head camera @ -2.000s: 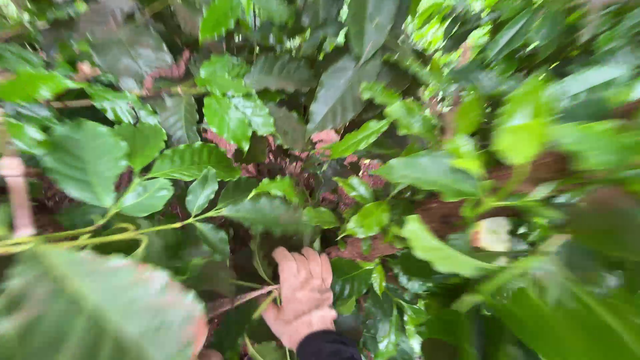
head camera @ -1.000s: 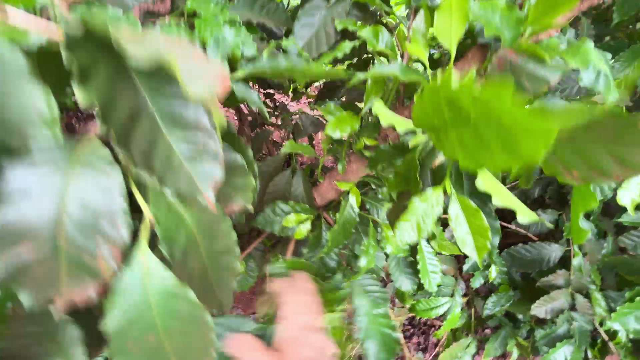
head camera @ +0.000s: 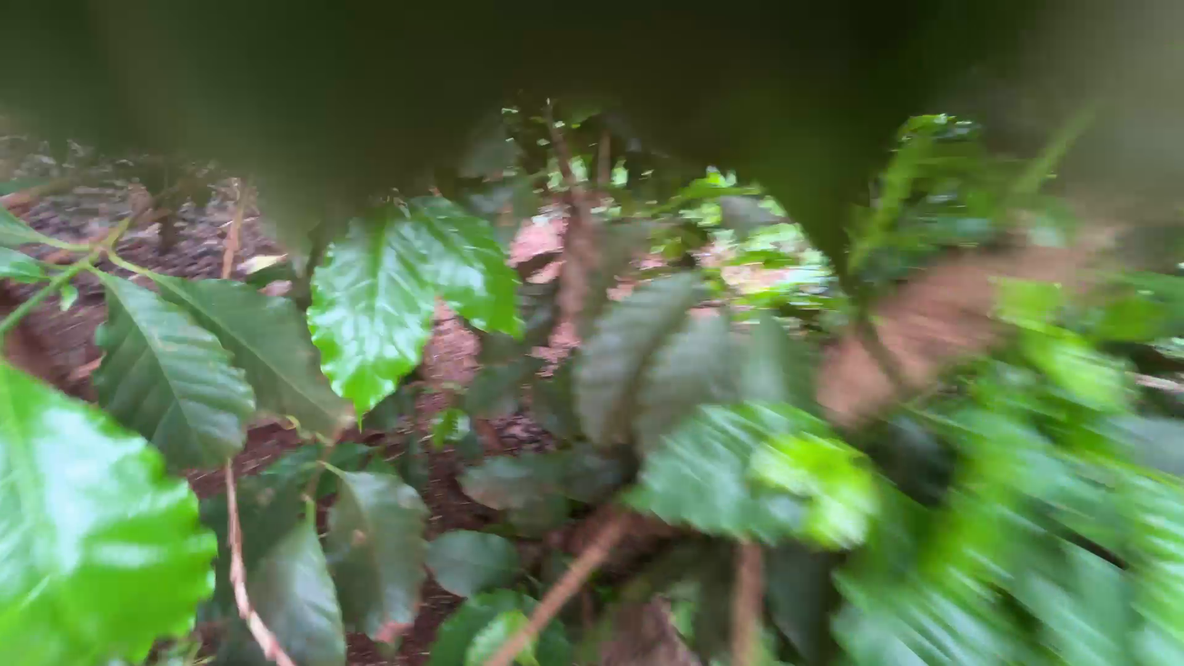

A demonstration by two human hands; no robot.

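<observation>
Neither of my hands can be made out in the head view. Glossy green leaves of a shrub (head camera: 412, 296) hang near the middle, with wavy edges and clear veins. A large bright leaf (head camera: 83, 527) fills the lower left. Darker leaves (head camera: 176, 370) grow from a green twig (head camera: 55, 291) at the left. A blurred dark shape, very near the camera, covers the top of the view. The right side is smeared by motion.
Thin brown stems (head camera: 569, 592) rise from the bottom. A slender bare twig (head camera: 239, 564) hangs at the lower left. Reddish-brown soil (head camera: 453, 351) shows between the leaves. A blurred brown patch (head camera: 916, 333), which I cannot identify, lies at the right.
The hand seen low in both earlier frames is out of sight. The view has shifted strongly, and a dark blurred shape now covers its top.
</observation>
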